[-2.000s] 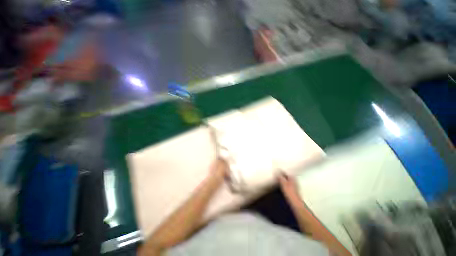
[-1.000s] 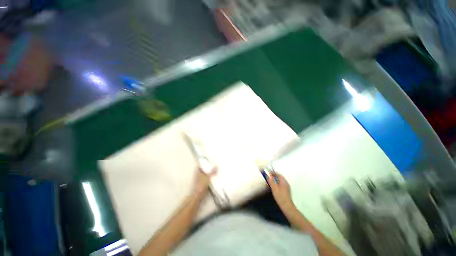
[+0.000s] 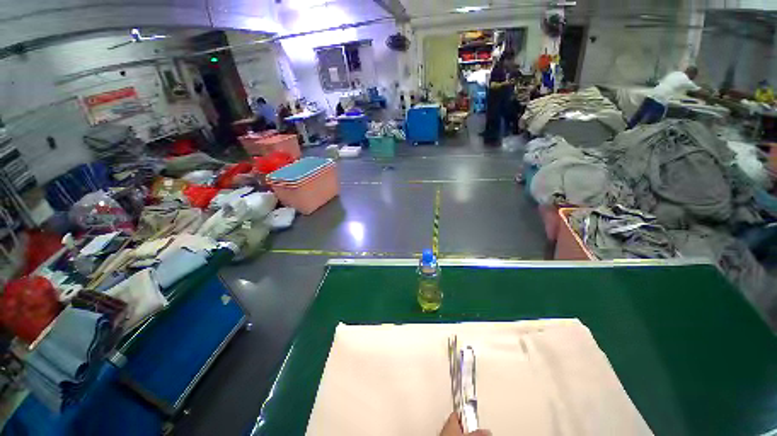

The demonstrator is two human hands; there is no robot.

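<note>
A large pale pink-beige cloth (image 3: pixel 545 375) lies spread on the green table (image 3: pixel 682 324). A narrow whitish strip (image 3: pixel 467 379) stands up in a fold near the middle of the cloth. One hand (image 3: pixel 464 426) shows only as fingertips at the bottom edge, at the lower end of this strip; from its place it looks like my left hand, and it pinches the strip. My right hand is out of the picture. A clear bottle (image 3: pixel 429 289) with yellow-green liquid and a blue cap stands upright behind the cloth.
A pink bin (image 3: pixel 575 238) with grey cloth stands beyond the table, before large grey garment heaps (image 3: pixel 682 170). Another pink bin (image 3: pixel 307 189) stands on the floor (image 3: pixel 383 213) at left. A cloth-laden cart (image 3: pixel 192 349) is on the left. Several people are in the background.
The view has tilted up from the table to the whole room. My right hand and both forearms have left the picture. The cloth still lies spread with the strip in its middle.
</note>
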